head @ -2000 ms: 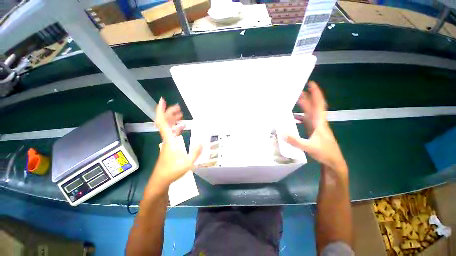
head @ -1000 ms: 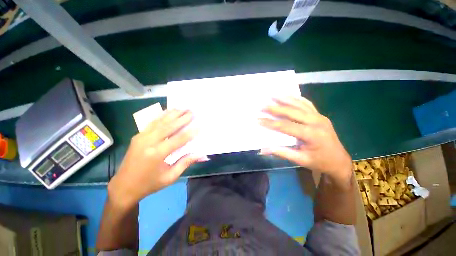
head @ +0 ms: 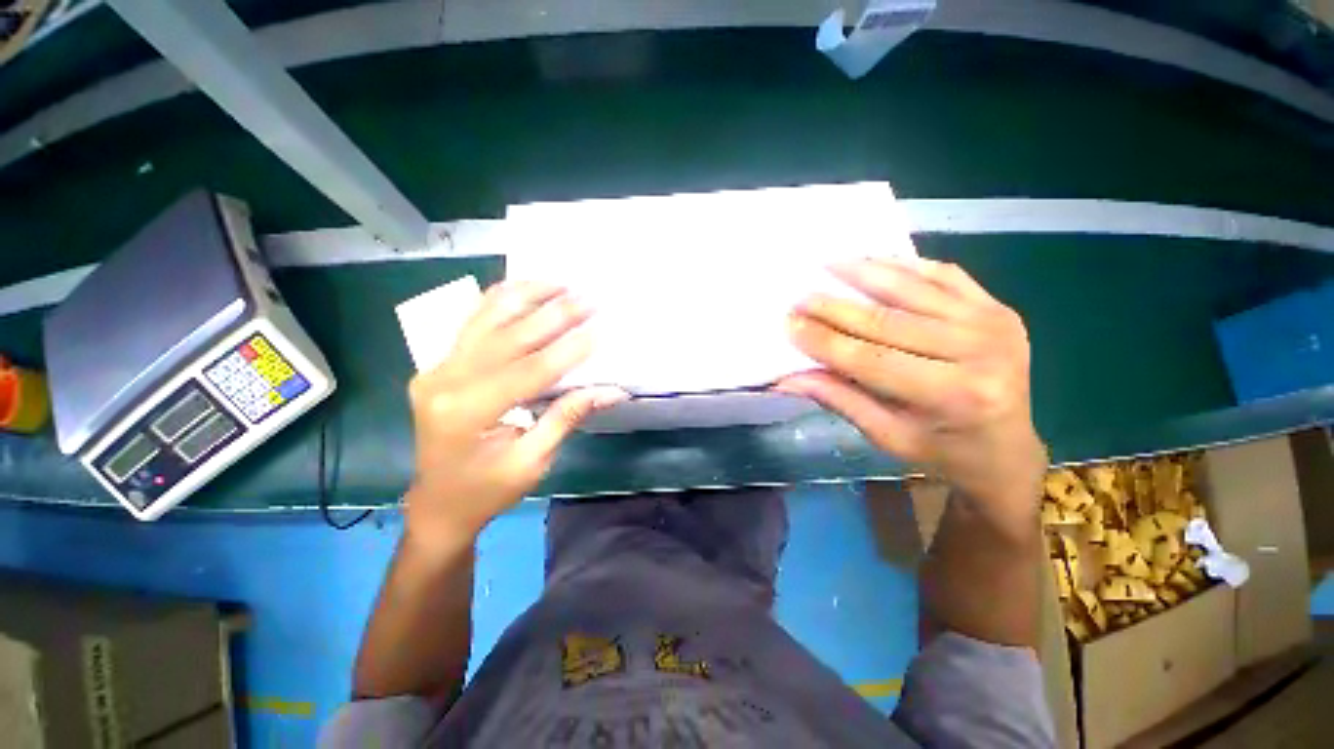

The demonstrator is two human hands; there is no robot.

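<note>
A white retail box [head: 702, 278] lies on the green bench in front of me, its lid down. A thin dark line shows along its front edge, between lid and front wall. My left hand [head: 505, 388] grips the box's left front corner, fingers on the lid and thumb at the front edge. My right hand [head: 929, 351] grips the right front part the same way. The lid is overexposed, so any print is hidden. A pale sheet [head: 436, 319] lies at the box's left side, partly behind my left hand.
A digital counting scale [head: 183, 351] stands left, with an orange tape dispenser [head: 21, 398] at the edge. A barcode strip [head: 875, 32] hangs above. A blue bin [head: 1284, 344] is right. An open carton [head: 1170, 666] of gold-yellow pieces [head: 1127, 563] and another carton [head: 117, 666] stand below.
The lid stood open with both hands apart beside it; it is now down. Both hands have moved onto the lid, and the thumbs are now at the front edge.
</note>
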